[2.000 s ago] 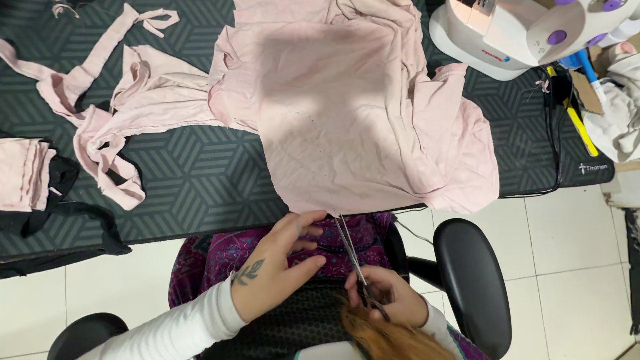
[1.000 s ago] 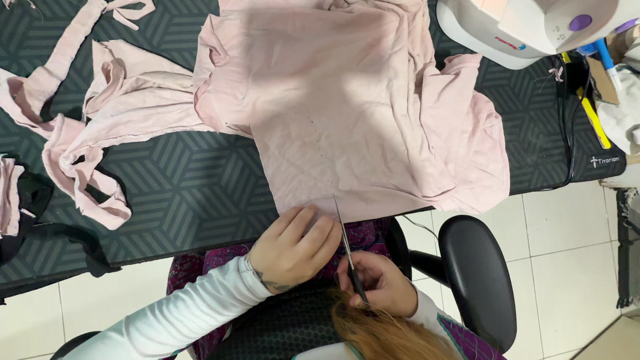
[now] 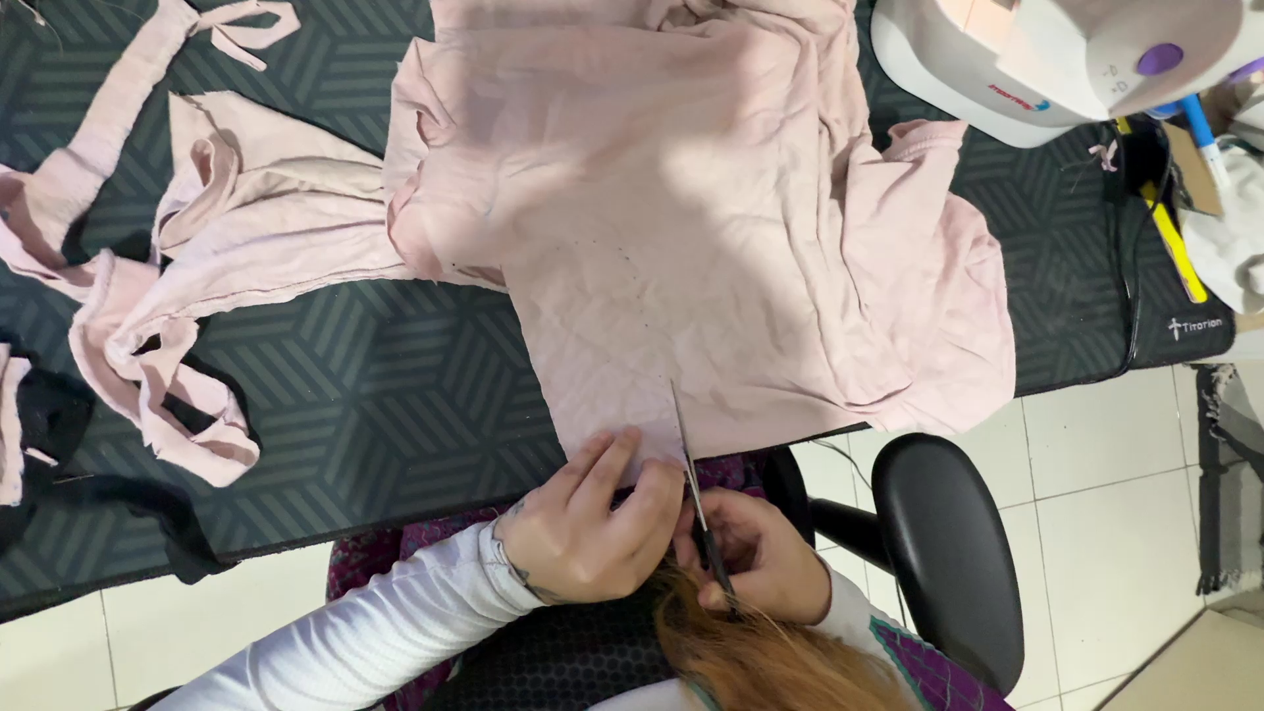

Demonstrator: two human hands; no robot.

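Note:
A large piece of pale pink fabric [image 3: 691, 247] lies over the table and reaches its front edge. My left hand [image 3: 597, 518] grips the fabric's lower edge, fingers on top, just left of the scissors. In my right hand [image 3: 755, 558] is a pair of scissors [image 3: 696, 504] with dark handles, its blades pointing up into the fabric from the lower edge. A slit shows at the blades, and small dark marks dot the fabric above it. Hair covers part of the right hand.
Pink fabric strips and scraps [image 3: 247, 227] lie on the dark patterned mat [image 3: 375, 395] at left, with black fabric [image 3: 148, 504]. A white sewing machine [image 3: 1066, 59], a yellow tool [image 3: 1175, 247] and cables are at right. A black chair armrest [image 3: 948, 563] stands before the table.
My left hand, open beside the fabric's edge two seconds ago, now holds that edge. The scissors have moved up into the fabric from its lower edge.

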